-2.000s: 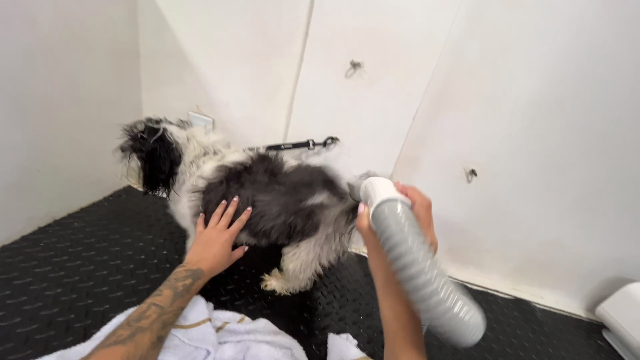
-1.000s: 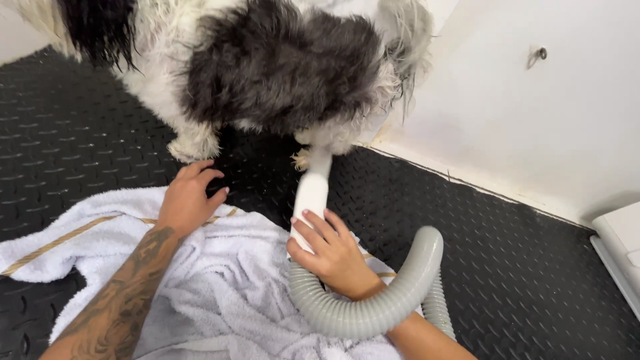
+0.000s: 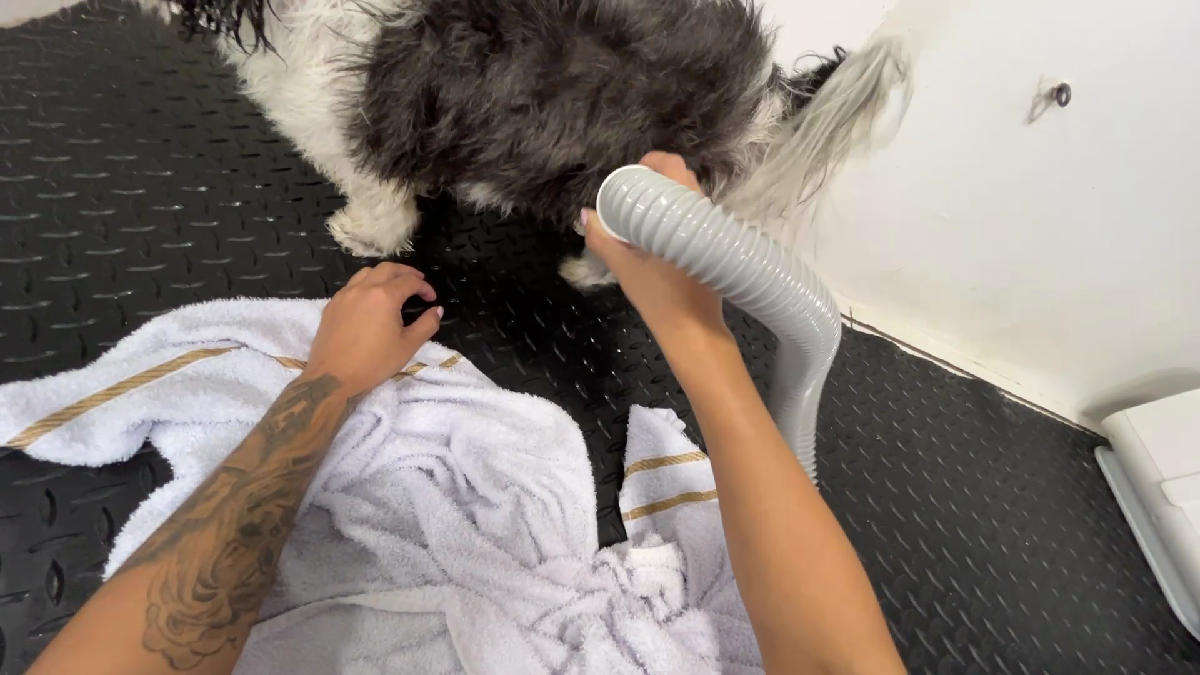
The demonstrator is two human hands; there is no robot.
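Observation:
A black-and-white long-haired dog stands side-on at the top, its head mostly cut off at the upper left and its tail to the right. My right hand grips the end of a ribbed grey dryer hose close to the dog's rear flank; the nozzle itself is hidden behind the hose end and the fur. Just below a white front paw, my left hand rests at the edge of a crumpled white towel with tan stripes. Its fingers are loosely curled, with nothing visible between them.
Black textured rubber matting covers the surface. A white wall with a small metal ring rises at the right. Part of a white plastic object stands at the right edge.
My right hand has raised the dryer hose from low near the dog's hind paw to its rear flank. Earlier my left hand lay on the dog's side; it now rests by the towel.

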